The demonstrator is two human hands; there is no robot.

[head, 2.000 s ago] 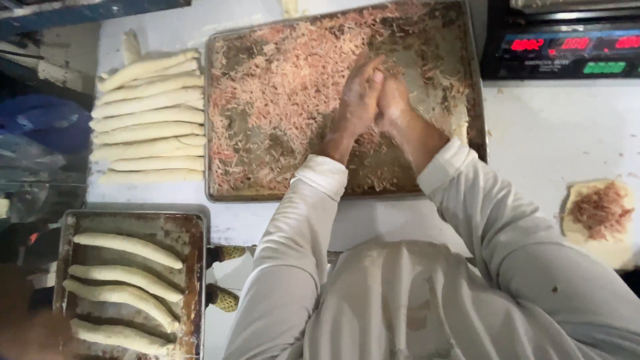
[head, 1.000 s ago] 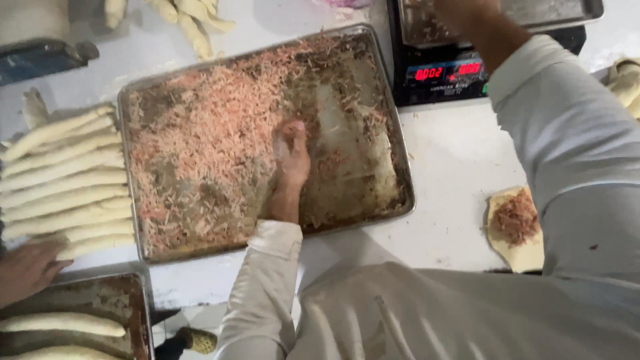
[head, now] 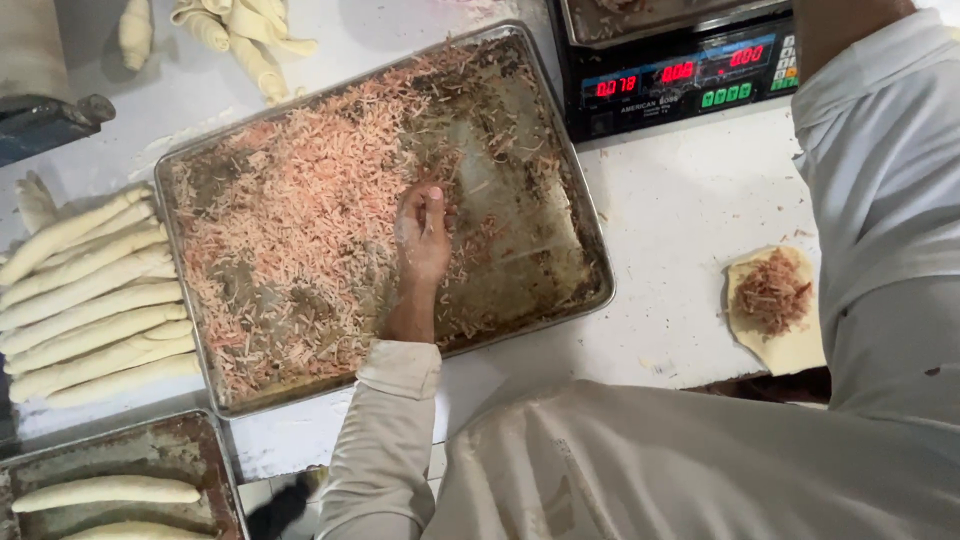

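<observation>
My left hand (head: pixel 424 232) rests over the middle of a metal baking tray (head: pixel 525 319), its thumb up and fingers curled into the filling; whether it grips any is unclear. Pinkish shredded filling (head: pixel 322 180), apparently meat, lies mostly on the tray's left half. My right hand is out of the frame past the top edge; only the right forearm (head: pixel 844 30) shows, beside a black digital scale (head: pixel 600 124). On that scale sits a second metal tray (head: pixel 675 26) with some shreds. A flat dough piece (head: pixel 787 349) topped with a mound of shreds (head: pixel 776 291) lies at the right.
Several long dough rolls (head: pixel 90 300) lie side by side left of the tray. A third tray (head: pixel 210 465) at lower left holds dough rolls (head: pixel 105 491). Other dough pieces (head: pixel 259 45) lie at the top, near a dark-based machine part (head: pixel 45 124).
My hands were together over the tray two seconds ago; the right has since moved up to the scale and out of view. The scale's readout has changed. The view has shifted.
</observation>
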